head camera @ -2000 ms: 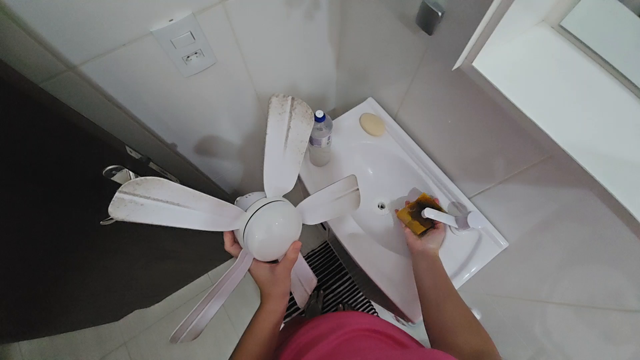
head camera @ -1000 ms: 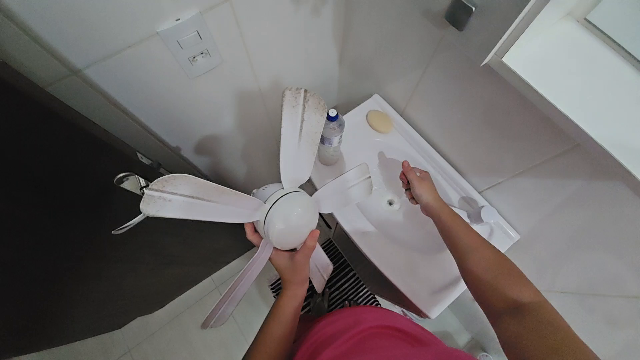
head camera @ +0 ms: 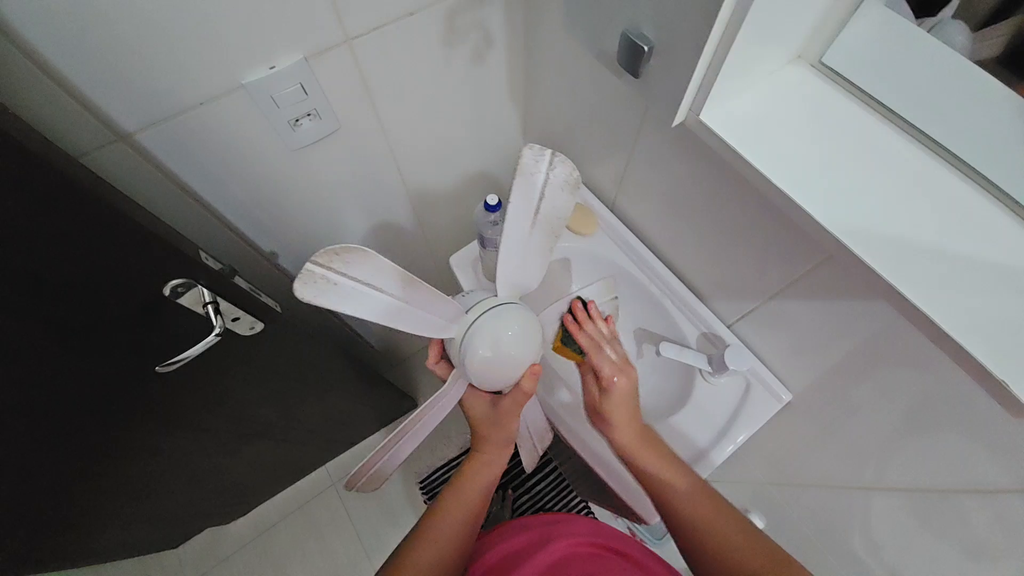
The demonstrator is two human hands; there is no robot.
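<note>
A white ceiling fan (head camera: 501, 344) with several blades is gripped at its round hub by my left hand (head camera: 492, 404). Brown dirt marks the blade pointing up (head camera: 540, 216) and the one pointing left (head camera: 372, 290). My right hand (head camera: 606, 360) holds a yellow and green sponge (head camera: 566, 346) against the blade that reaches over the washbasin (head camera: 680, 408). The fingers hide part of both sponge and blade. Behind the upper blade stand a clear plastic bottle with a blue cap (head camera: 490, 232) and a pale bar of soap (head camera: 583, 220), both on the basin's rim.
A white faucet (head camera: 696, 357) rises from the basin's right side. At left is a dark door with a metal handle (head camera: 210, 324). A white cabinet (head camera: 864, 200) juts out at upper right, and a switch plate (head camera: 292, 104) is on the tiled wall. A striped mat (head camera: 552, 484) lies below.
My right hand, first with the sponge at the faucet and then over the basin, is now at the fan blade on the right. My left hand keeps its hold on the fan.
</note>
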